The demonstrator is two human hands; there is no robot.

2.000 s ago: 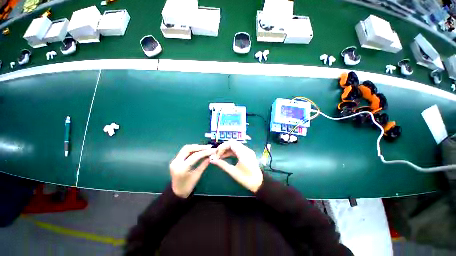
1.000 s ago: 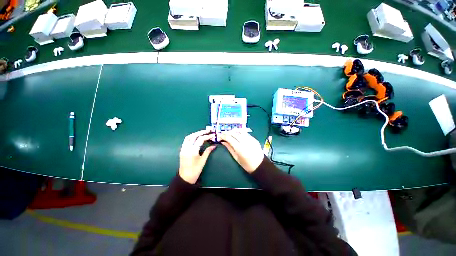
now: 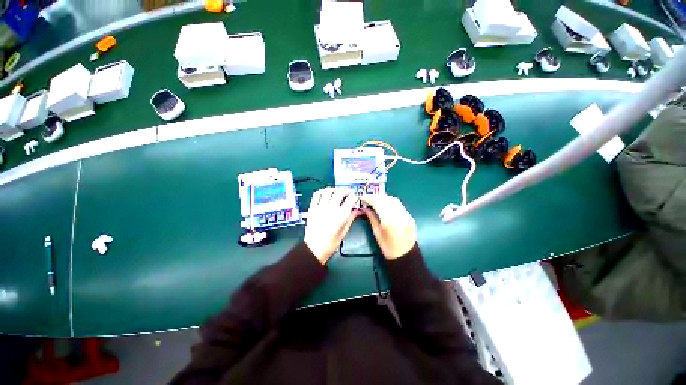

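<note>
Two white-blue testers with lit screens stand on the green worktop: the left tester (image 3: 268, 197) and the right tester (image 3: 359, 167). My left hand (image 3: 329, 224) and my right hand (image 3: 391, 225) meet at the front edge of the right tester, fingertips together over its test fixture. What the fingertips hold is too small and hidden to tell. White earbuds (image 3: 254, 237) sit in the black fixture at the front of the left tester. A loose pair of earbuds (image 3: 102, 244) lies on the worktop at the left.
A pen (image 3: 50, 265) lies far left. Orange-and-black pieces (image 3: 468, 124) cluster behind a thick white cable (image 3: 556, 158) crossing from the right. Beyond the white rail (image 3: 218, 124) are boxes, cases and earbuds. A paper slip (image 3: 598, 132) and another person's sleeve (image 3: 654, 195) are at right.
Both hands have moved from the left tester to the right tester. Earbuds now show in the left tester's fixture. The view has turned right, and the white cable is lifted across the right side.
</note>
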